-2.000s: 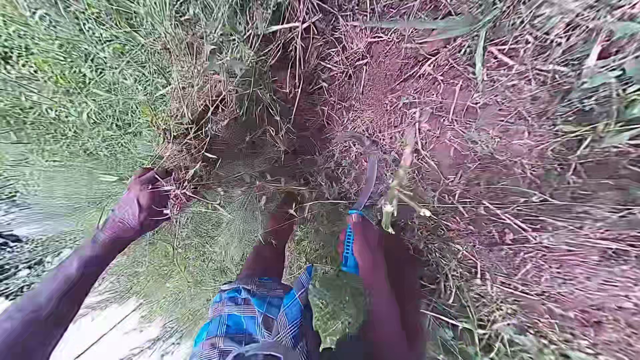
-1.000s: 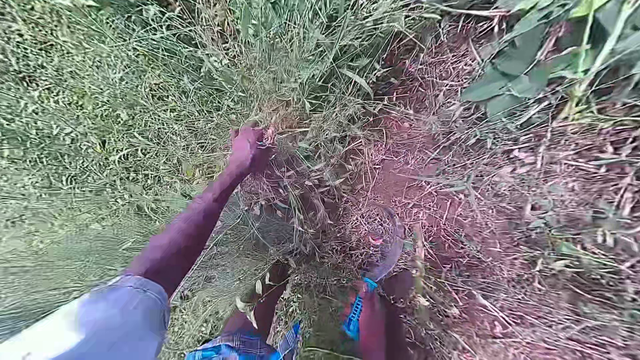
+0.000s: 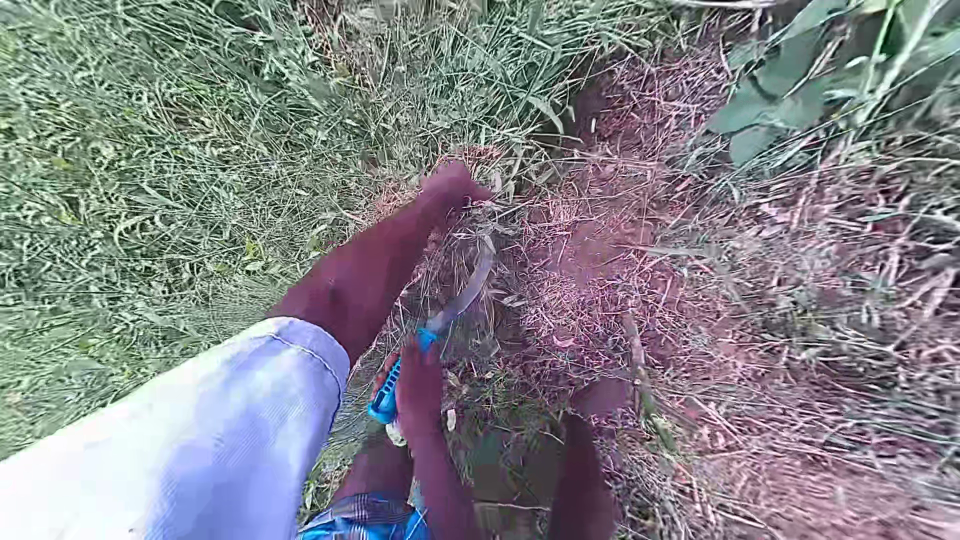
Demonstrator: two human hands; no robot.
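Note:
My right hand (image 3: 418,386) grips the blue plastic handle (image 3: 385,397) of a sickle, low in the middle of the head view. The sickle's curved metal blade (image 3: 469,294) points up and away, with its tip among grass stems just below my left hand. My left hand (image 3: 453,186) reaches forward into the grass (image 3: 480,225) with bent fingers; stems surround it, and whether the fingers are closed on them is hidden. The left arm wears a light sleeve.
Dense green grass (image 3: 187,135) covers the left and top. Dry cut stalks (image 3: 615,300) lie over reddish soil at the right. Broad leaves (image 3: 780,97) stand at the upper right. A thick stalk (image 3: 636,349) lies near my bare legs and patterned blue shorts (image 3: 367,517).
My left hand has moved from the far left to the grass in the middle. The sickle in my right hand has come leftward, its blade now close below my left hand. The view has shifted.

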